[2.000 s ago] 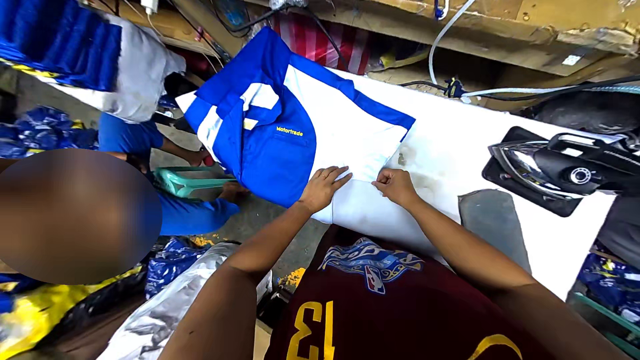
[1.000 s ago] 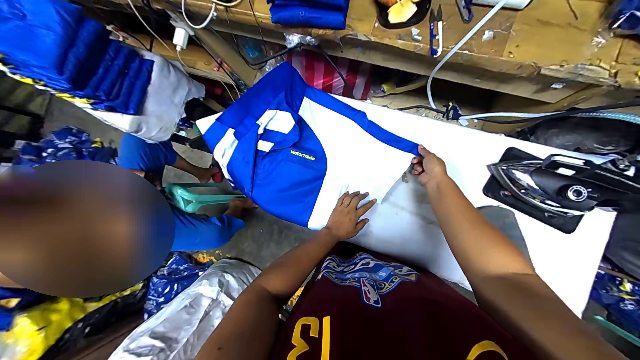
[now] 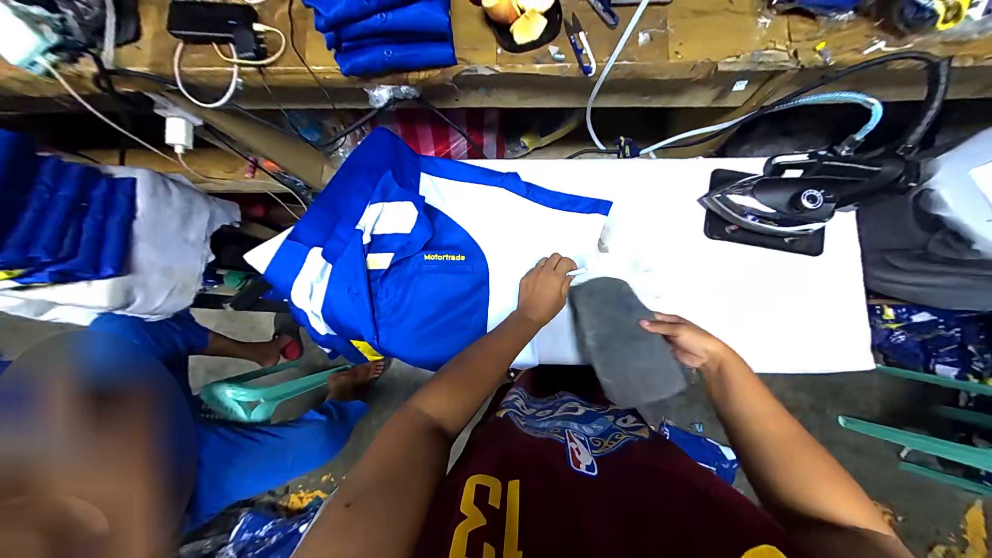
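A blue and white shirt (image 3: 446, 302) with a collar and a chest pocket lies on the white-covered ironing board (image 3: 775, 318). My left hand (image 3: 545, 288) rests at the shirt's white lower edge, its fingers pinching a bit of the white cloth. Between the thumb and fingers of my right hand (image 3: 686, 339) is the side of a grey flat pad (image 3: 626, 341), which overlaps the board's near edge beside the shirt. Farther right, a black steam iron (image 3: 790, 198) sits on a dark rest mat (image 3: 725, 225), touched by neither hand.
Folded blue garments (image 3: 387, 35) and scissors (image 3: 580, 46) lie on the wooden workbench (image 3: 697, 46) behind the board. The iron's hose and cord run behind it. Another person sits at the left near a green stool (image 3: 256, 395), below a pile of blue garments (image 3: 66, 217).
My right hand has let go of the shirt's blue-trimmed corner and now holds the grey pad, which earlier lay on the board. My left hand has moved right along the shirt's edge.
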